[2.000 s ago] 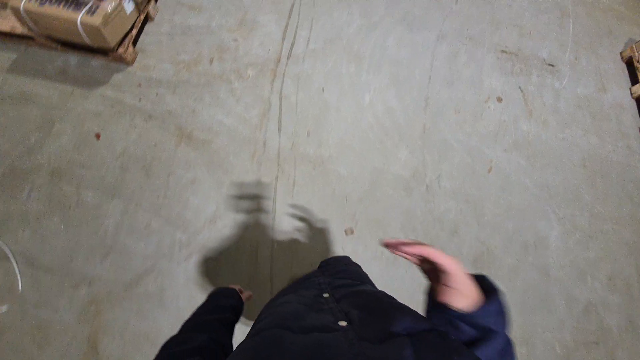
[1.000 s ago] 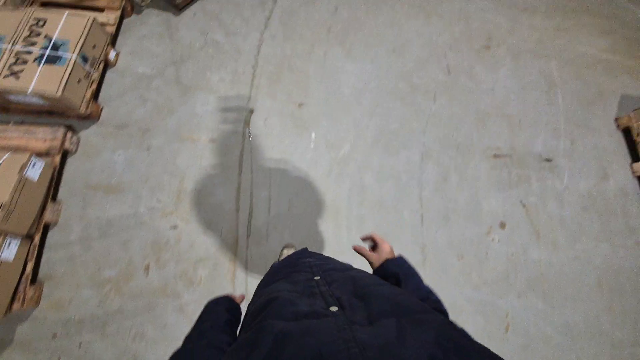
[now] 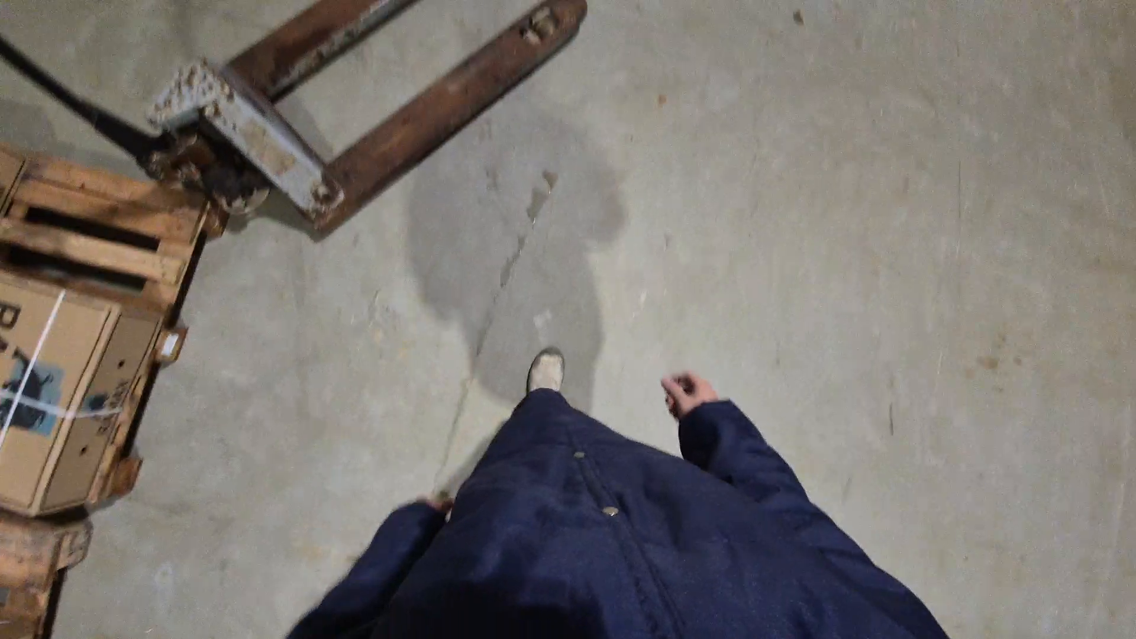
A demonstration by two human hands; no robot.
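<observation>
My right hand hangs beside the dark blue jacket, its fingers loosely curled and nothing visible in it. Only a small part of my left hand shows past its sleeve at the jacket's other side; its fingers are mostly hidden. One light shoe sticks out below the jacket on the concrete floor. Neither hand touches anything around it.
A pallet truck with worn rusty forks and a black handle stands at upper left. Below it, a wooden pallet carries a strapped cardboard box. Another pallet edges in at lower left.
The view has moved along the floor, and the pallet truck has come into sight. The pallet at the right edge has left the view. Both hands remain low at my sides.
</observation>
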